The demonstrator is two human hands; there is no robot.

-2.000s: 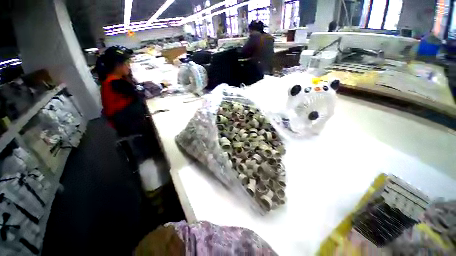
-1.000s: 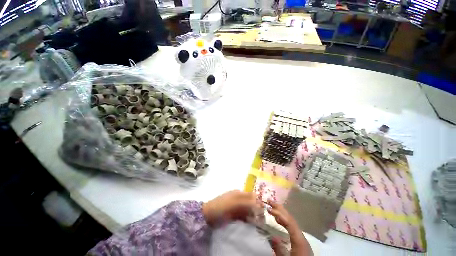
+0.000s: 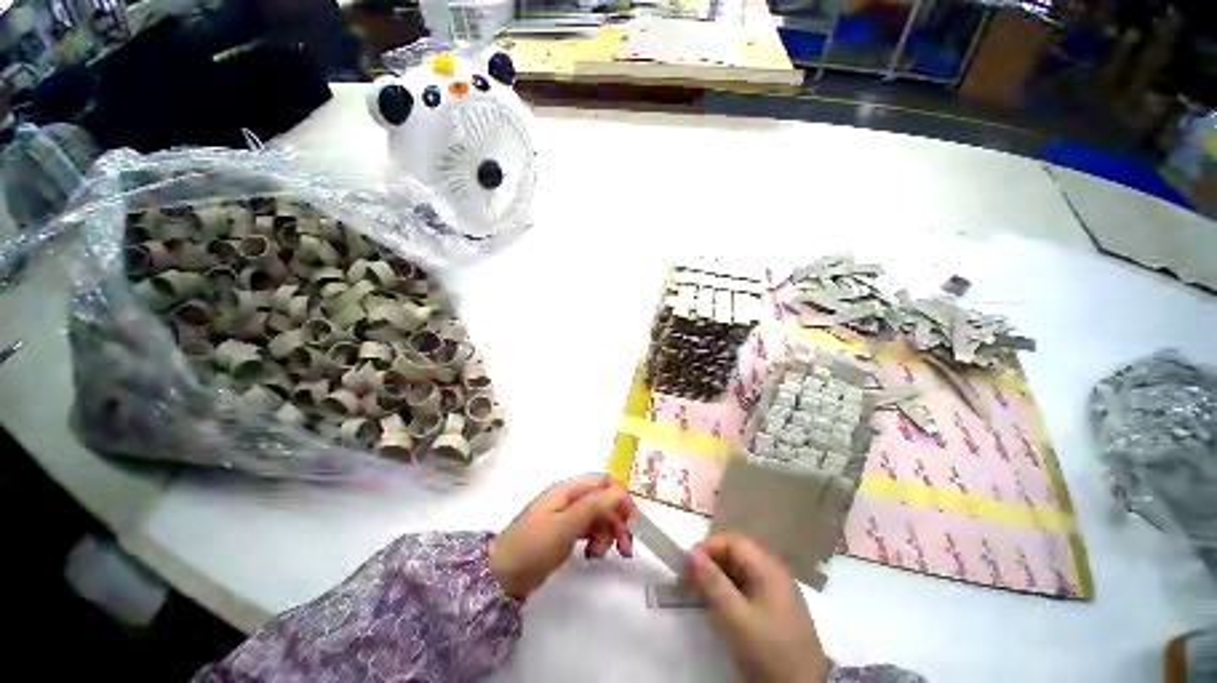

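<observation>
My left hand [image 3: 567,531] and my right hand [image 3: 754,603] hold a short flat grey strip [image 3: 658,544] between them, near the front of the table. The left fingertips are at its upper left end and the right thumb and fingers at its lower right end. Another small grey strip [image 3: 674,596] lies on the table just below it. The laid-out strips [image 3: 809,424] with pale blocks lie on the pink board [image 3: 954,527], right of my hands. A neat stack of strips [image 3: 701,334] stands at the board's left corner. Loose strips [image 3: 908,314] lie at its far side.
A large clear plastic bag of grey loops [image 3: 320,334] lies open at the left. A white panda-faced fan [image 3: 467,154] stands behind it. A second plastic bag [image 3: 1161,427] is at the right edge. An orange-brown object [image 3: 1177,660] is cut off at lower right.
The view has turned from the aisle to the work board and shifted further right. My hands, blurred and close together a second ago, are now apart with the strip stretched between them.
</observation>
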